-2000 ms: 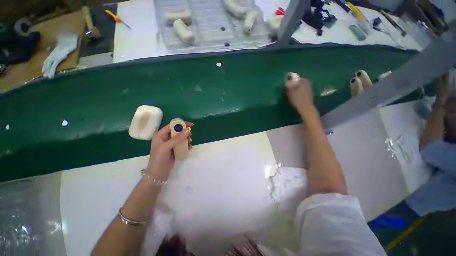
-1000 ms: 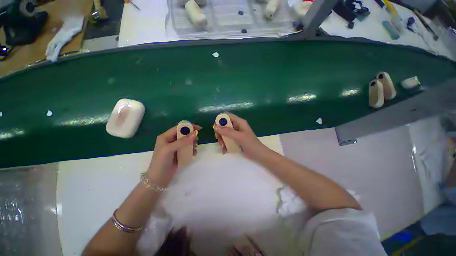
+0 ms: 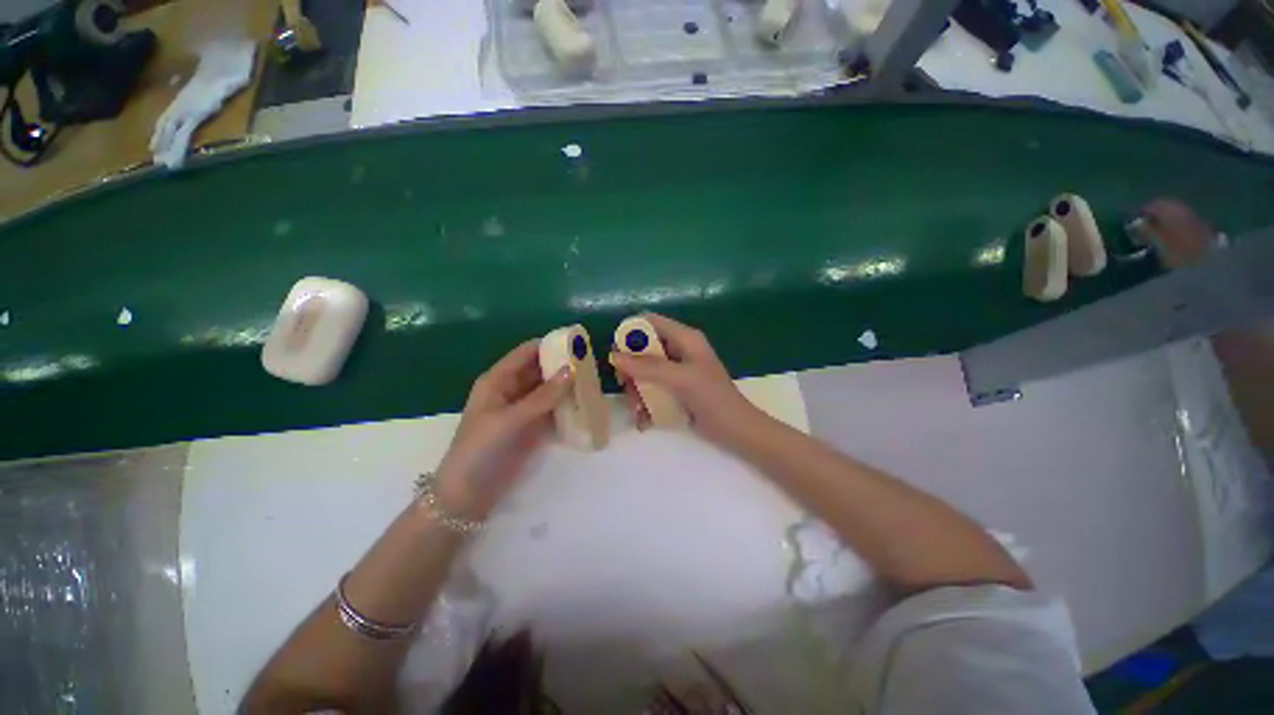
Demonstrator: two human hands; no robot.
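Observation:
My left hand (image 3: 506, 405) holds a cream handheld unit (image 3: 574, 391) upright, turned partly so its side shows, with the dark round spot at its top. My right hand (image 3: 694, 380) holds a second cream unit (image 3: 654, 377) close beside it, its dark spot facing me. The two units are near each other at the belt's front edge, with a narrow gap at their tops. A wide cream housing piece (image 3: 316, 331) lies on the green conveyor belt (image 3: 461, 210) to the left.
Two more units (image 3: 1045, 260) stand together on the belt at the right. Another person's hand (image 3: 1178, 233) is beside them. A grey metal post (image 3: 1118, 324) crosses the right side. A blister tray (image 3: 643, 49) and a white glove (image 3: 206, 101) lie beyond the belt.
My right hand came back from the far right of the belt with a unit. My left hand moved right and turned its unit. The wide piece shifted left. Another person's hand appeared at right.

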